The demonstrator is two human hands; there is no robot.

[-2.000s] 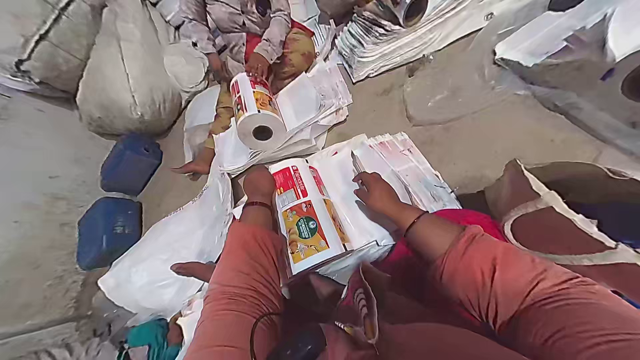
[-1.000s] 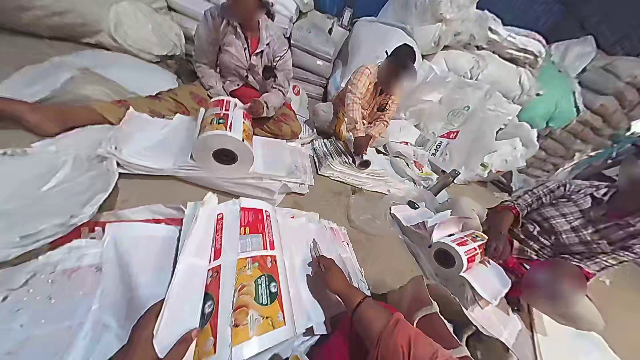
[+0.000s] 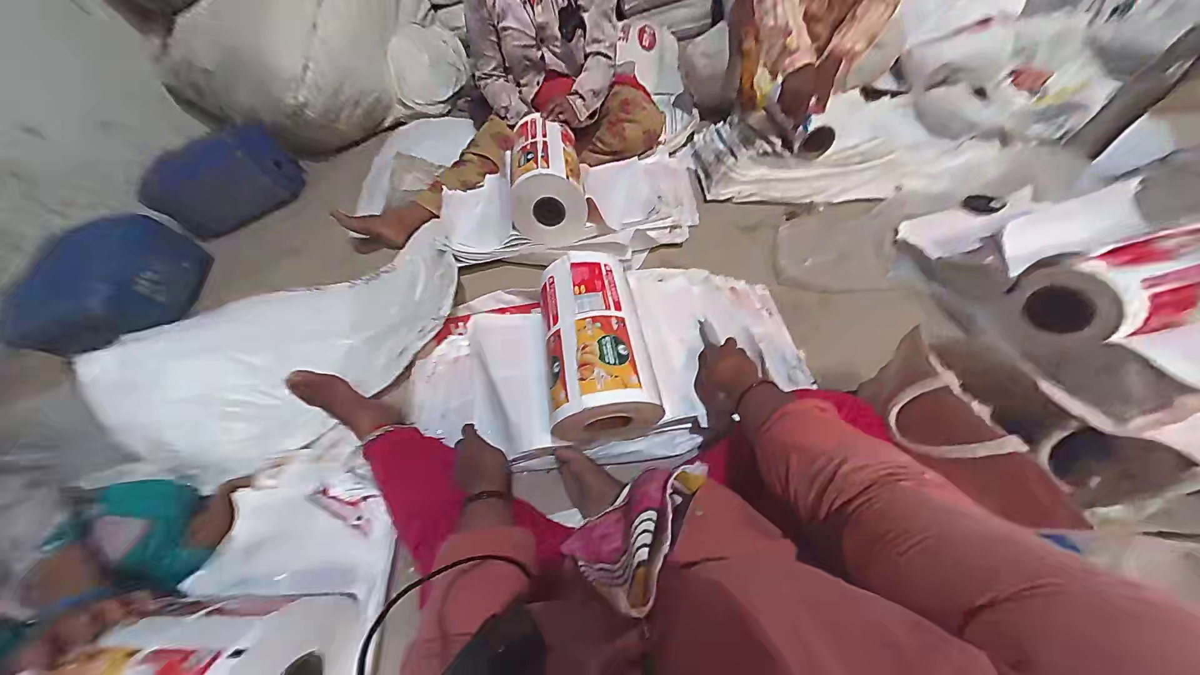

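Observation:
A roll of printed plastic film [image 3: 600,352], red, white and yellow with a cardboard core, lies on a stack of white sheets [image 3: 680,309] between my legs. My right hand [image 3: 727,375] is at the stack's right side, closed around a small, thin pointed tool [image 3: 705,330] whose kind I cannot tell. At the near left edge of the stack is my left hand [image 3: 483,464], its fingers at the white sheet's corner; whether they pinch it is too blurred to tell.
Across from me a seated person has another printed roll [image 3: 548,183] on white sheets. Two blue plastic containers [image 3: 108,281] stand at the left by large sacks [image 3: 281,66]. More people work at the upper right and lower left. A further roll [image 3: 1078,305] lies at right.
One second ago my left hand was at the left side of the printed film; now it is at the stack's near edge. The roll's round form and core now show. The view has tilted down.

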